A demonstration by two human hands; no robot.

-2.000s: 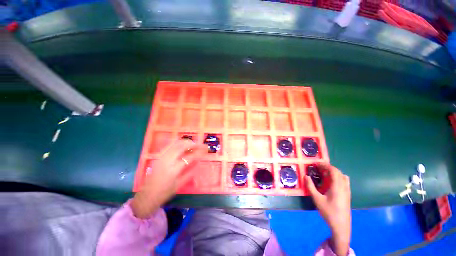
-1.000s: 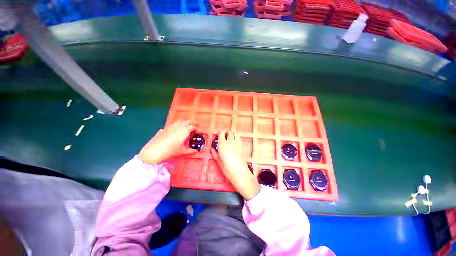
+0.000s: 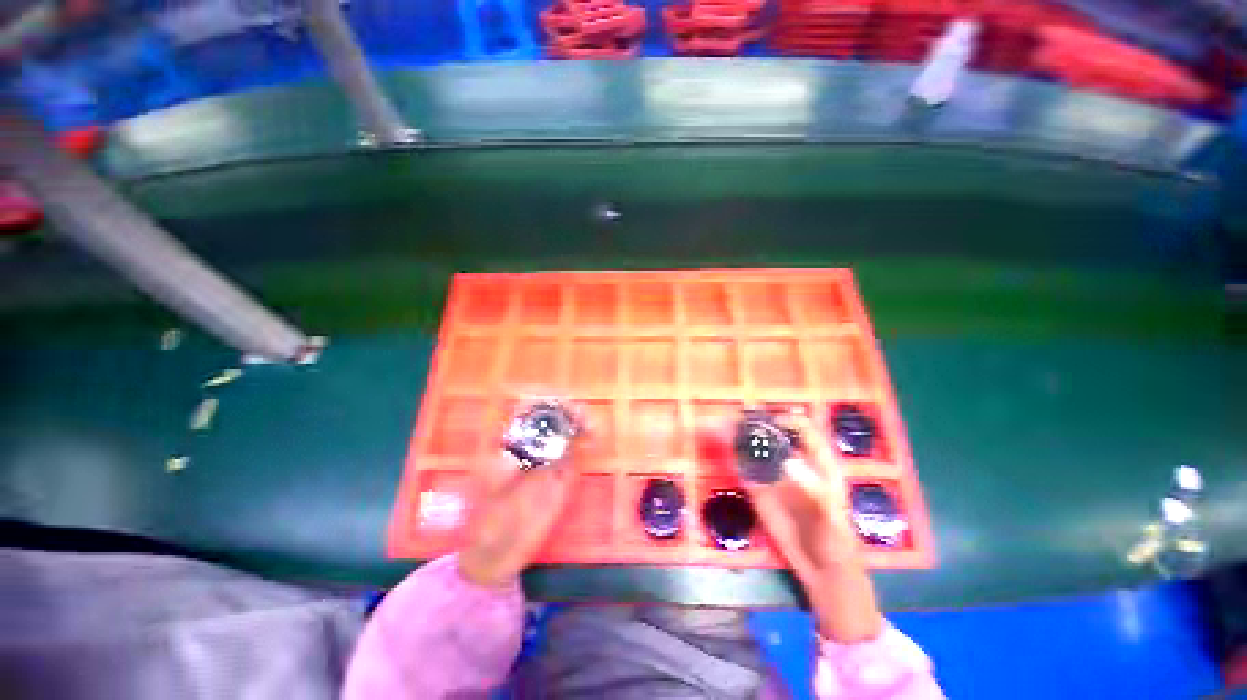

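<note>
The red-orange compartment tray (image 3: 650,551) lies on the green bench in front of me. My left hand (image 3: 517,509) holds a round smartwatch body (image 3: 540,432) over the tray's left part; its surface looks bright and blurred. My right hand (image 3: 810,506) holds another smartwatch body (image 3: 763,447), with small light dots at its centre, over the third row right of the middle. Dark watches sit in the nearest row, one at its middle (image 3: 662,507), one beside it (image 3: 729,520) and one at the right (image 3: 877,514). Another (image 3: 855,429) sits in the third row's right pocket. My right hand hides some pockets.
Small white leads (image 3: 1176,513) lie on the bench at right. Small pale strips (image 3: 204,413) lie at left near a metal post (image 3: 205,280). A white bottle (image 3: 944,64) stands on the raised shelf beyond, with red trays (image 3: 821,28) behind.
My left hand has lifted a watch from the left part of the tray. My right hand has moved from the left part to the right and now holds a watch. The view has shifted slightly.
</note>
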